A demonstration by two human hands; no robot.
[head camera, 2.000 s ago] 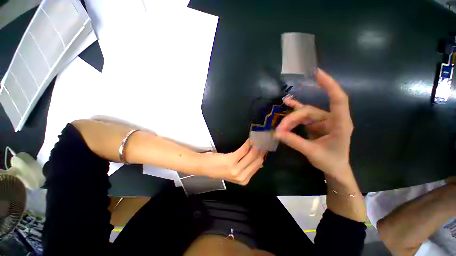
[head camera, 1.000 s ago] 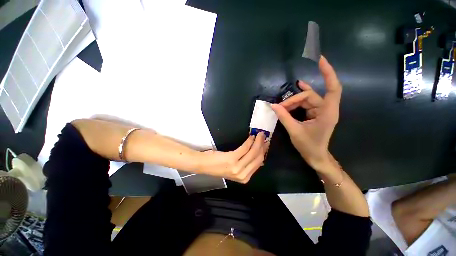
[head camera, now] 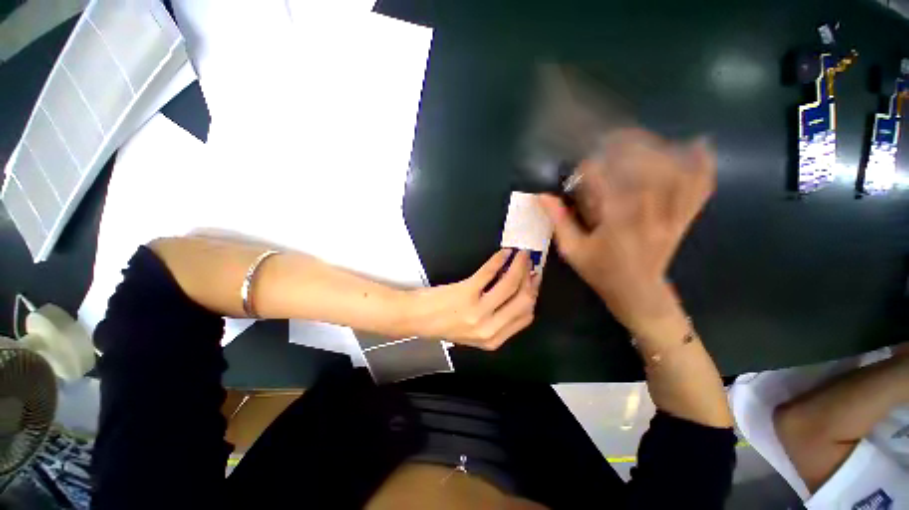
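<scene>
My left hand (head camera: pixel 490 307) is shut on a small module (head camera: pixel 536 261), its fingers around the lower end. The module's blue part shows by the fingertips, and a pale rectangular patch (head camera: pixel 527 221) lies over the part above it. My right hand (head camera: pixel 638 204) is strongly blurred, its thumb at the patch's right upper corner. A blurred, thin grey piece (head camera: pixel 568 105) extends up and left from its fingers; the exact hold is unclear. A dark part with small white marks (head camera: pixel 571 183) shows between the module and the right hand, partly hidden.
Two blue-white modules (head camera: pixel 817 149) (head camera: pixel 882 154) stand apart at the right. White backing sheets (head camera: pixel 309 129) overlap at the left, with a gridded grey sticker sheet (head camera: pixel 95 110) beyond. A grey-patched strip (head camera: pixel 409 360) lies at the front edge. A fan (head camera: pixel 25 398) and another person's arm (head camera: pixel 847 403) flank the bench.
The grey piece has swung left and down with my blurred right hand. The pale patch has come over the held module since the earliest frame. A second module has come into view at the right.
</scene>
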